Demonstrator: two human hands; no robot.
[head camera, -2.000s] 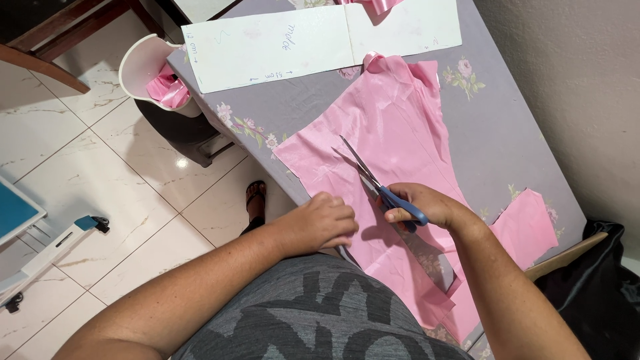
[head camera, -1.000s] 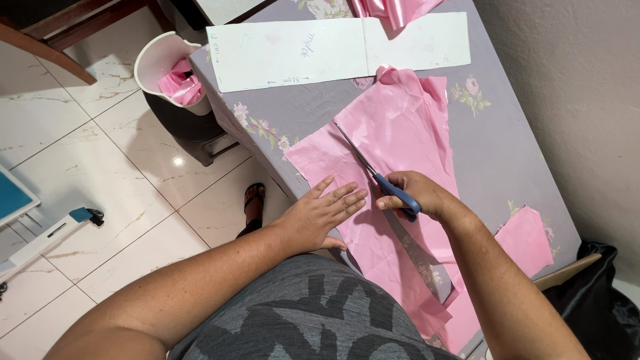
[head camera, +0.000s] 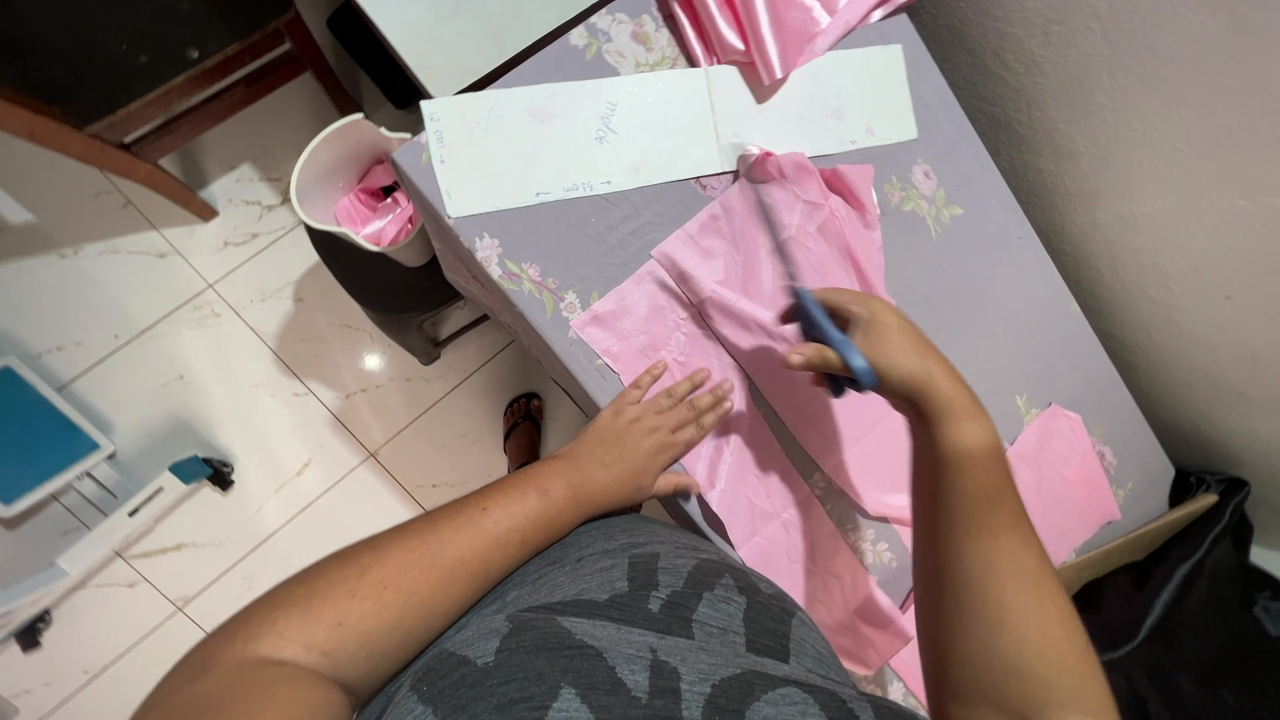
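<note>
My left hand (head camera: 650, 435) lies flat with fingers apart on a long strip of pink satin fabric (head camera: 775, 530). Blue-handled scissors (head camera: 825, 335) are in my right hand (head camera: 865, 345), raised over the larger pink satin piece (head camera: 800, 260), their blades blurred and pointing to the far side of the table. A narrow gap separates the strip from the larger piece along its whole visible length. Just beyond the fabric's far edge lies a white card pattern (head camera: 590, 135) with handwritten marks.
More pink satin (head camera: 765, 30) is bunched at the far edge, and a pink scrap (head camera: 1065, 480) lies at the right. The floral tablecloth (head camera: 1010, 300) covers the table. Left of it, a white container (head camera: 325, 180) holds pink scraps on a black stool (head camera: 375, 290).
The pink fabric has come apart into a strip and a larger piece. My right hand has lifted the scissors from the cloth. My left hand, earlier curled, now lies spread.
</note>
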